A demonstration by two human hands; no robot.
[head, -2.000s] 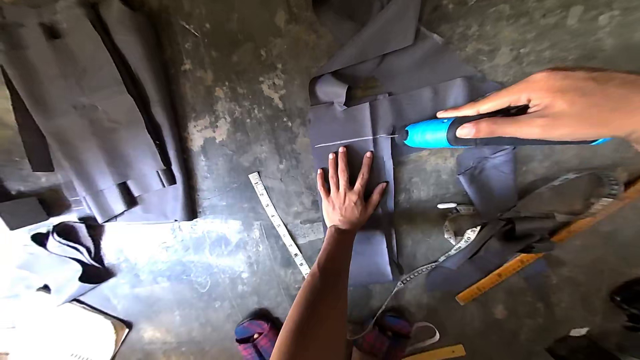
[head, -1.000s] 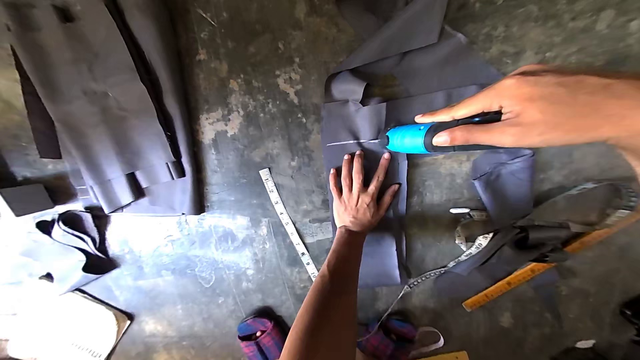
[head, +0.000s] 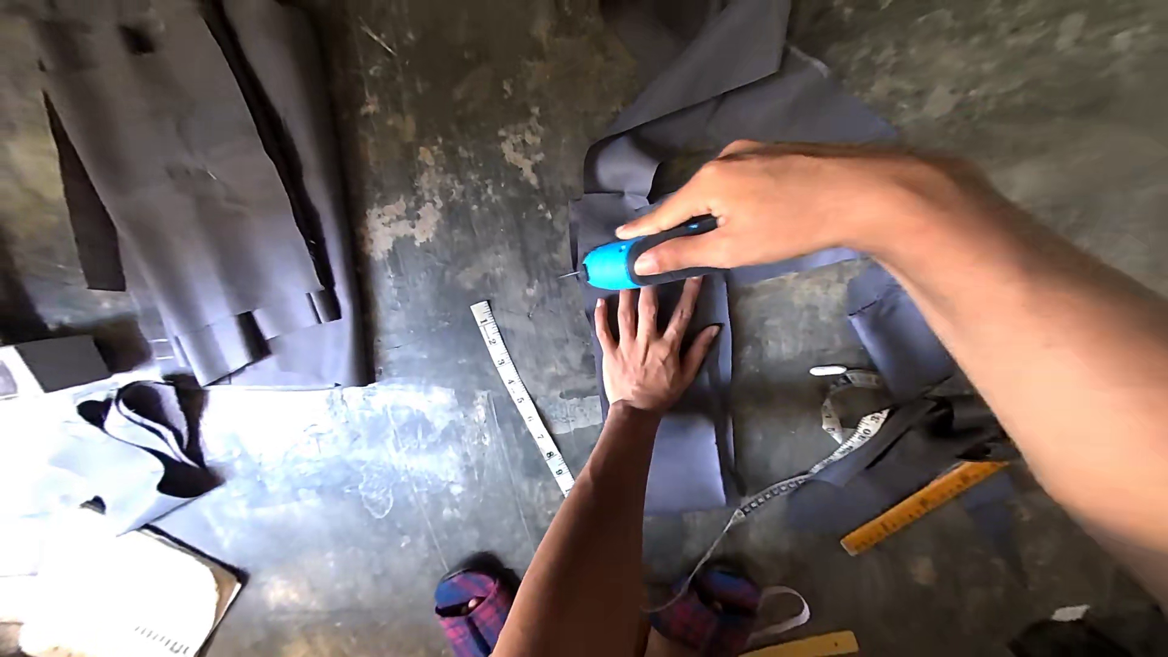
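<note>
My left hand lies flat with its fingers spread on a strip of dark grey fabric. Above its fingertips, my right hand grips a blue and black handheld electric cutter, which points left. The cutter's thin tip is at the strip's left edge, and the tool and hand hide part of the cloth beneath. More grey fabric lies folded beyond the hands. To the left of my left hand a white tape measure runs diagonally and passes under the forearm.
Stacked grey fabric pieces lie at the upper left, above an open notebook. At the right are a wooden ruler, dark fabric scraps and more measuring tape. Plaid cloth items sit at the bottom edge.
My right hand has moved the cutter left across the strip, from its right side to its left edge, and now passes above my left fingertips. My left hand stays flat on the fabric.
</note>
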